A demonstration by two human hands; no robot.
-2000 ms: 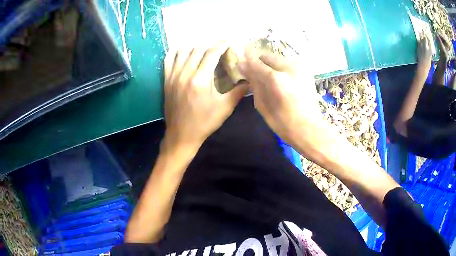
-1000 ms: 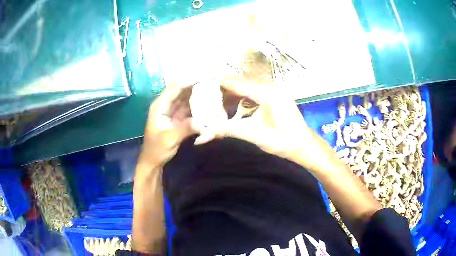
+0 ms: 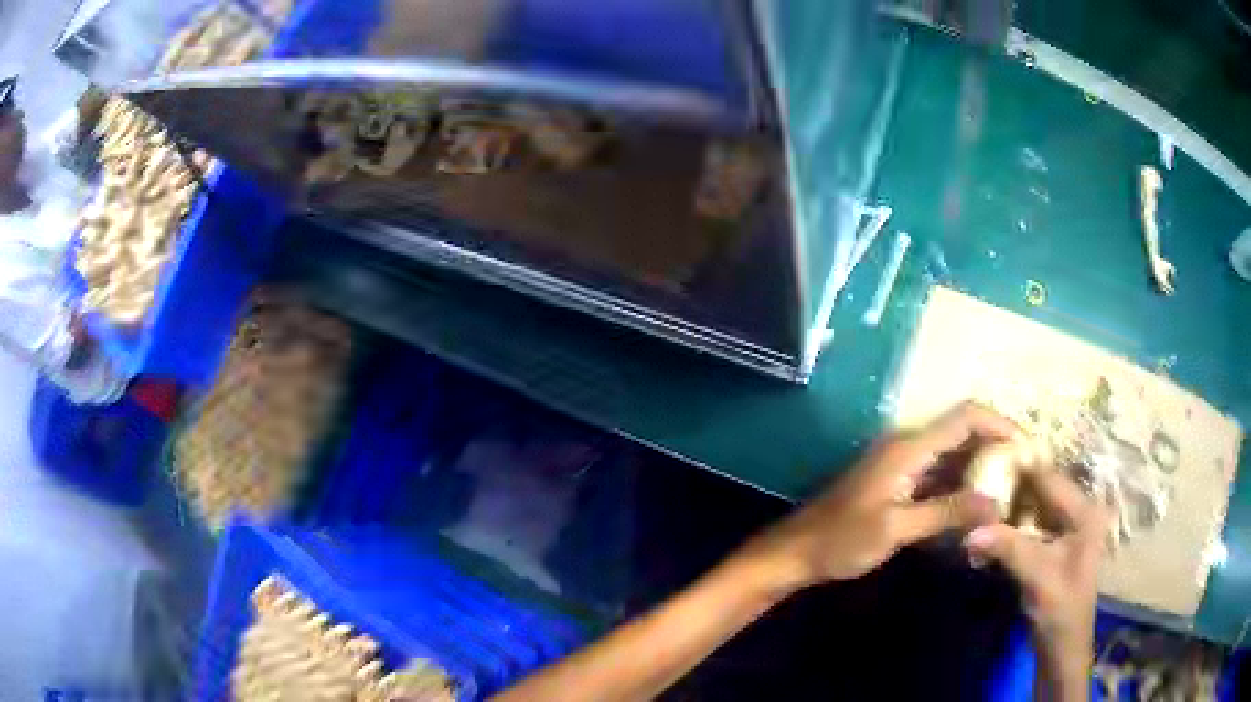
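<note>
My left hand (image 3: 878, 507) reaches in from the lower middle, its fingers around a small pale beige part (image 3: 993, 480). My right hand (image 3: 1059, 549) is close beside it on the right, fingers curled at the same part. What the right fingertips hold, if anything, is blurred. Both hands are over the near left edge of the tan work board (image 3: 947, 336). Thin pale sticks (image 3: 1118, 473) fan out on the board, just right of my hands.
A clear-sided dark box (image 3: 576, 206) stands on the green bench left of the board. Loose white sticks (image 3: 889, 279) lie between them. A beige arm part (image 3: 1152, 226) lies beyond the board. Blue crates of beige parts (image 3: 130, 233) stand at left; another (image 3: 1152, 665) is at lower right.
The view has swung left, so the board and my hands now appear at the right and more crates show at left. Both hands are still together around the beige part.
</note>
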